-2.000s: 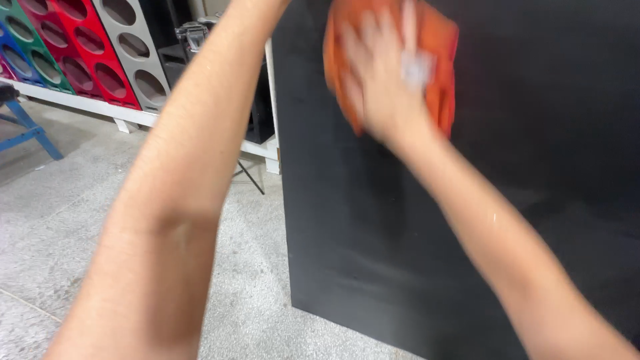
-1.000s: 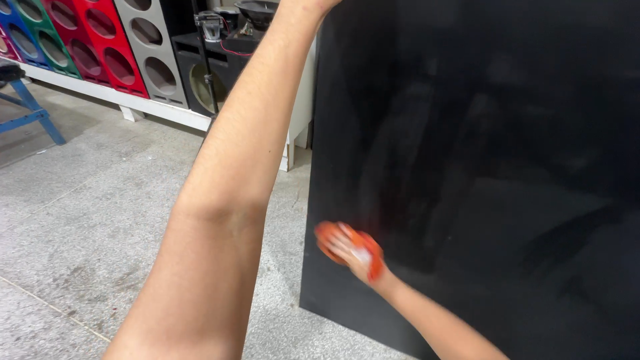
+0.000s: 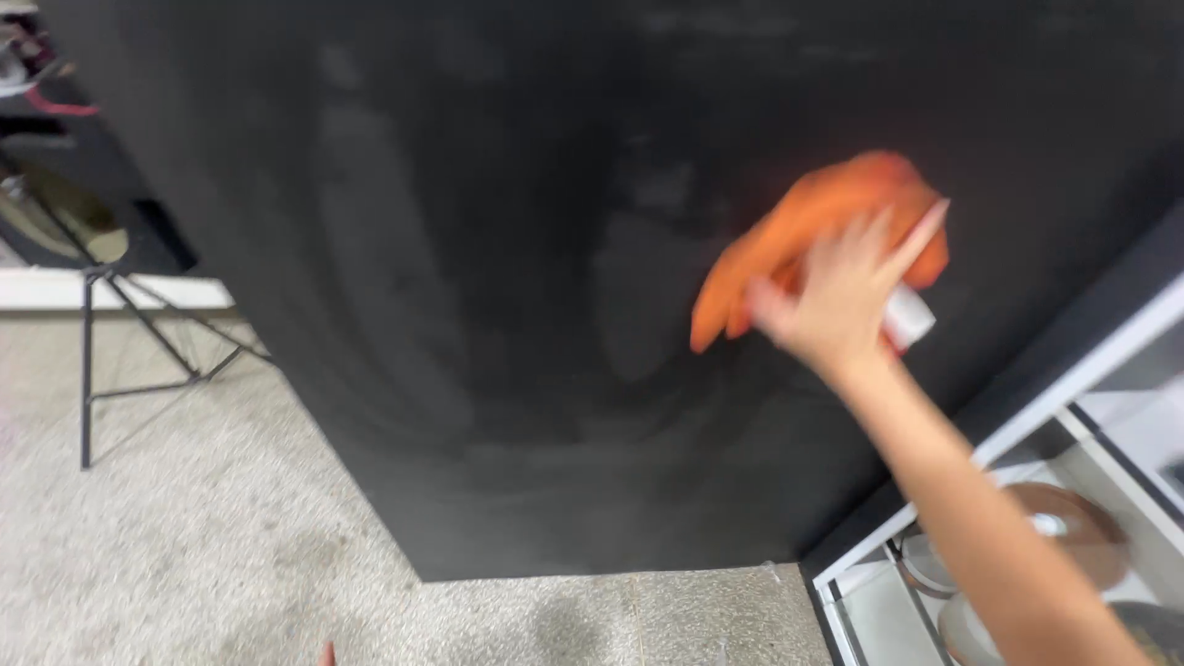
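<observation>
My right hand (image 3: 846, 291) presses a crumpled orange cloth (image 3: 814, 217) against the large matte black panel (image 3: 518, 277), right of the panel's middle. Its fingers are spread over the cloth, and both are blurred. A white tag (image 3: 908, 317) shows by the wrist side of the cloth. Faint smears mark the panel's surface. Of my left hand (image 3: 328, 655) only what looks like a fingertip shows at the bottom edge, over the floor; the rest is out of view.
At the left a black tripod stand (image 3: 139, 379) stands on the speckled floor (image 3: 213, 518), before a dark speaker box (image 3: 69, 203) on a white ledge. At the lower right, a white-framed shelf (image 3: 1082, 361) holding round items adjoins the panel.
My right hand and the cloth have moved up and to the right on the panel from its lower left part. My left arm has left its raised position at the panel's edge. The view has shifted right.
</observation>
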